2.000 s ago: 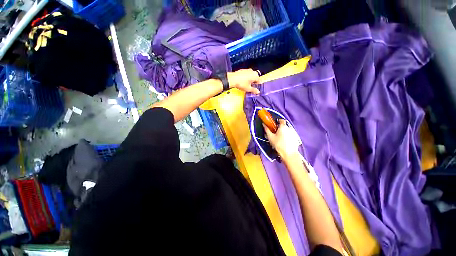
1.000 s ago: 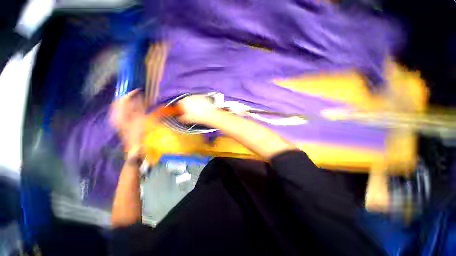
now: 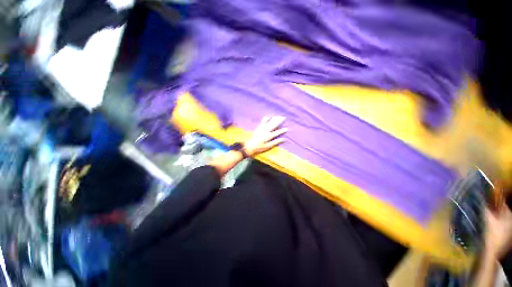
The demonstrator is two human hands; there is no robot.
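Observation:
A long purple garment piece point(image 3: 359, 151) lies on the yellow ironing table cover point(image 3: 359, 196), its narrow end near the right. More purple cloth point(image 3: 337, 39) is bunched beyond it. My left hand point(image 3: 267, 136) rests with spread fingers on the purple cloth near the table's front edge and holds nothing. My right hand point(image 3: 498, 230) is at the lower right, blurred and partly cut off by the edge, around the orange-brown handle of the steam iron point(image 3: 470, 210). The iron is tilted at the right end of the table, off the purple cloth.
A blurred purple bundle point(image 3: 160, 120) lies beyond the table's left end. A white surface point(image 3: 87, 67) is at the upper left. Blurred blue crates point(image 3: 84, 246) and a dark pile point(image 3: 115, 174) are at the left. Pale scraps lie on the floor below my left hand.
The view has turned. My right hand has carried the iron from the left part of the cloth to the table's right end. My left hand has moved from the left end onto the cloth.

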